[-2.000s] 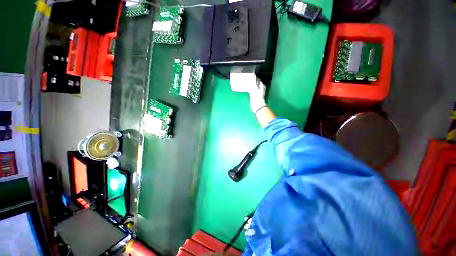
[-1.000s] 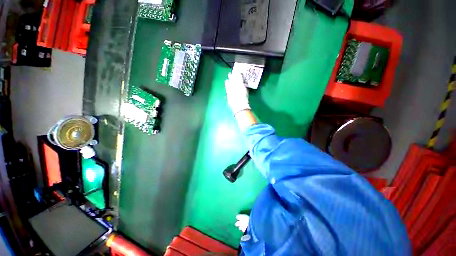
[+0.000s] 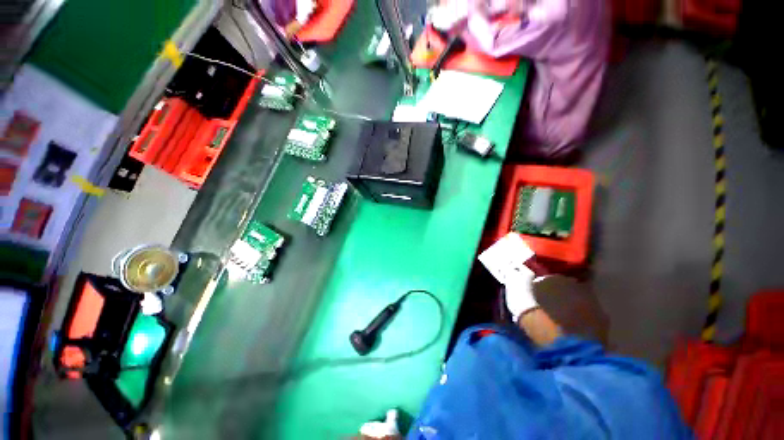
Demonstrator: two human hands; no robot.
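Note:
My right hand (image 3: 520, 290), in a white glove, holds a white label (image 3: 505, 256) by its lower edge, near the front edge of a red foam tray (image 3: 584, 232). A green circuit board (image 3: 543, 211) lies in that tray. My left hand (image 3: 381, 426), also white-gloved, is small and blurred at the bottom edge; its grip cannot be told. A black barcode scanner (image 3: 365, 338) with a looped cable lies on the green mat (image 3: 391, 258).
A black label printer (image 3: 400, 163) stands on the bench, with white paper (image 3: 464, 94) beyond it. Several circuit boards (image 3: 318, 204) lie on the dark conveyor (image 3: 292, 292). A person in a pink smock (image 3: 559, 69) works at the far end. Red trays (image 3: 731, 378) stand at lower right.
My right hand has moved from the printer front rightward, off the bench to beside the red tray, with the label in it. The view has shifted, showing more of the far bench.

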